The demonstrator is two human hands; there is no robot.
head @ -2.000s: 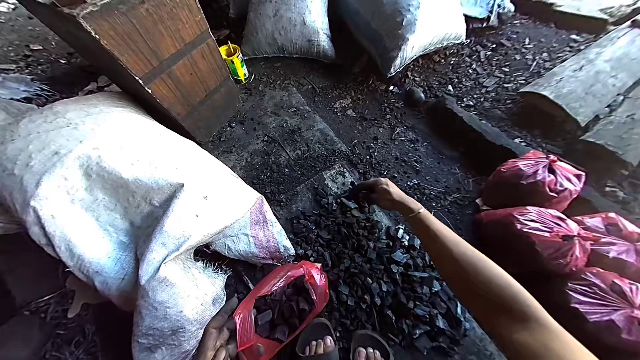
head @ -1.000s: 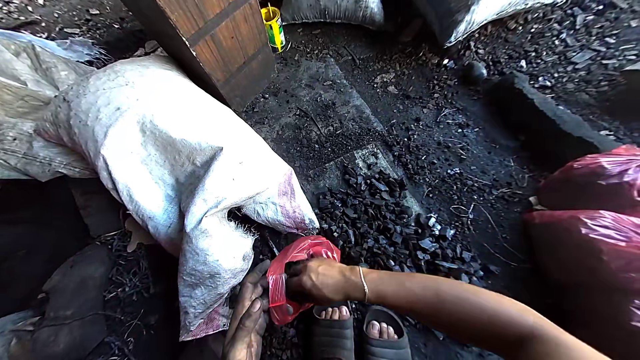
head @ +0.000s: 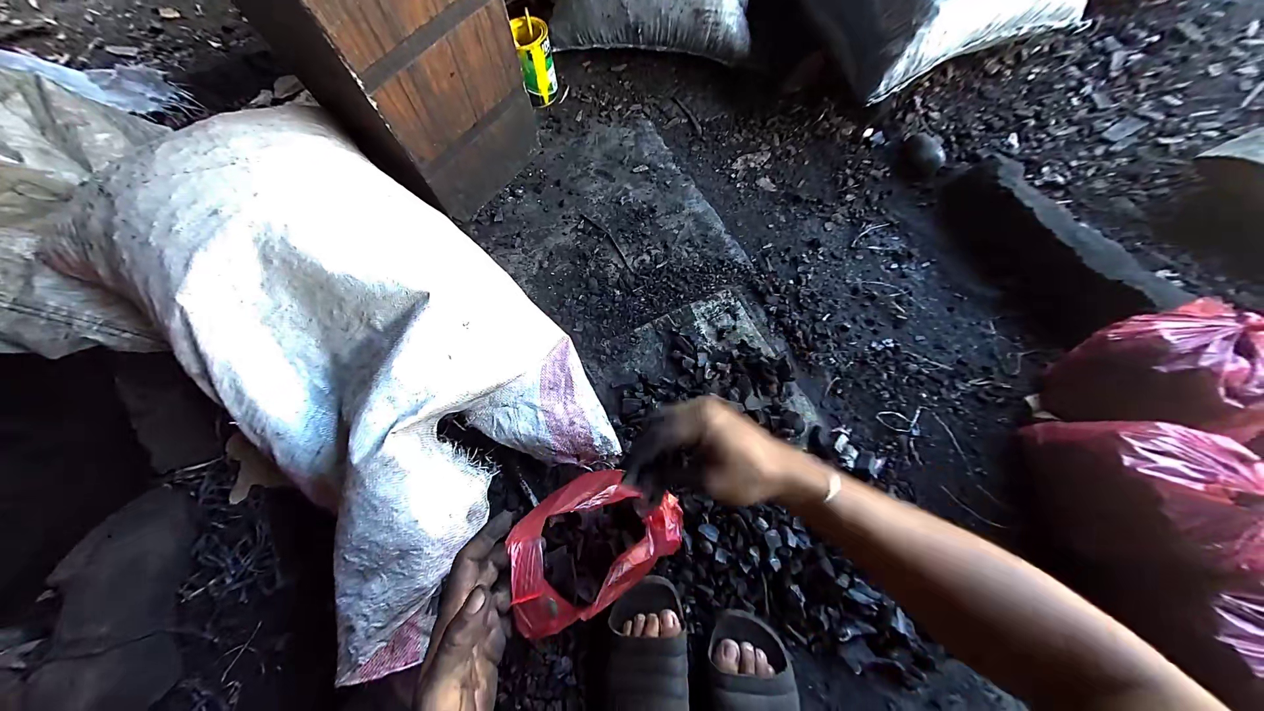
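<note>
A red plastic bag [head: 541, 583] stands with its mouth open, dark charcoal pieces inside it. My left hand [head: 472, 617], blackened with dust, rests against the bag's left side, fingers extended; whether it pinches the rim cannot be told. Over the bag's upper right edge is my right hand [head: 706, 452], blurred, its fingers curled and pointing down; what it holds is hidden. Loose charcoal [head: 790, 583] lies heaped to the right of the bag and under my right forearm. A white woven sack [head: 326, 286] lies at the left, its open end facing the charcoal beside the bag.
Filled red bags [head: 1145, 484] sit at the right edge. A dark slab [head: 1057, 237] lies beyond them. A wooden panelled piece [head: 434, 89], a yellow-green can [head: 534, 59] and more full sacks [head: 652, 25] stand at the top. My sandalled feet [head: 647, 652] are just below the bag.
My right hand was at the charcoal heap, then down in the red bag's mouth, and is now at its upper right edge. The view has shifted left.
</note>
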